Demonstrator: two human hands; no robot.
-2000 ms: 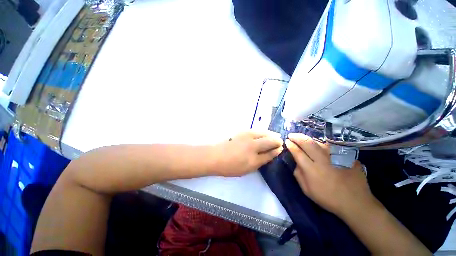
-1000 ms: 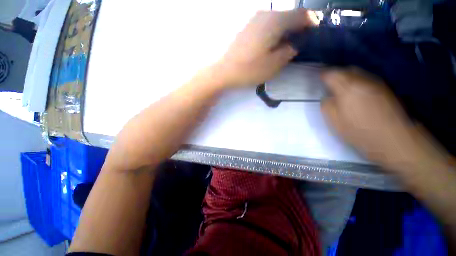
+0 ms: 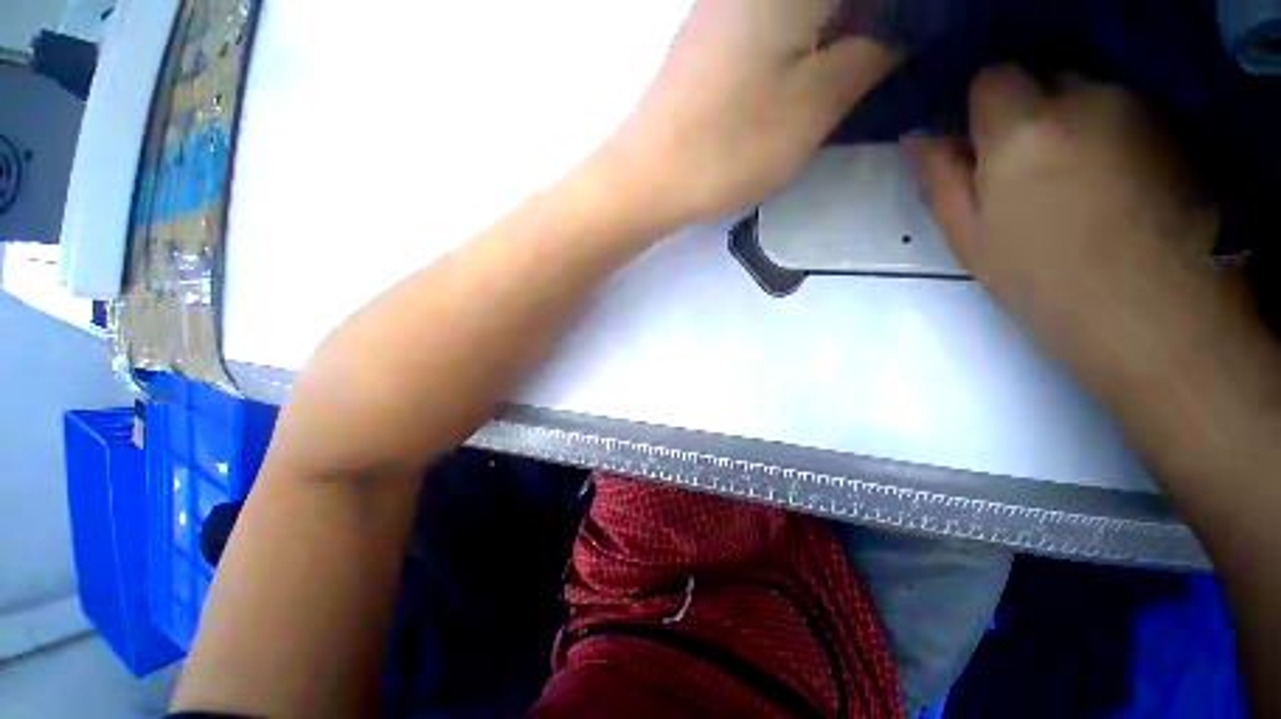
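Note:
A dark navy garment piece lies bunched at the top right, partly past the picture's edge. My left hand is at the top centre with its fingers at the garment's left edge; its top is cut off. My right hand is on the garment's near edge, slightly blurred, its fingers curled at the cloth. The pale bed cover with a dark notch at its corner shows between my hands. The needle and presser foot are not in view.
The white table has a ruler tape along its front edge. Cardboard with clear and blue tape covers its left end. Blue crates stand below left. Red checked cloth covers the lap.
The view has shifted down and left from the machine head, which is now out of view. My hands have left the needle area; the garment has moved from the table's front edge to the top right.

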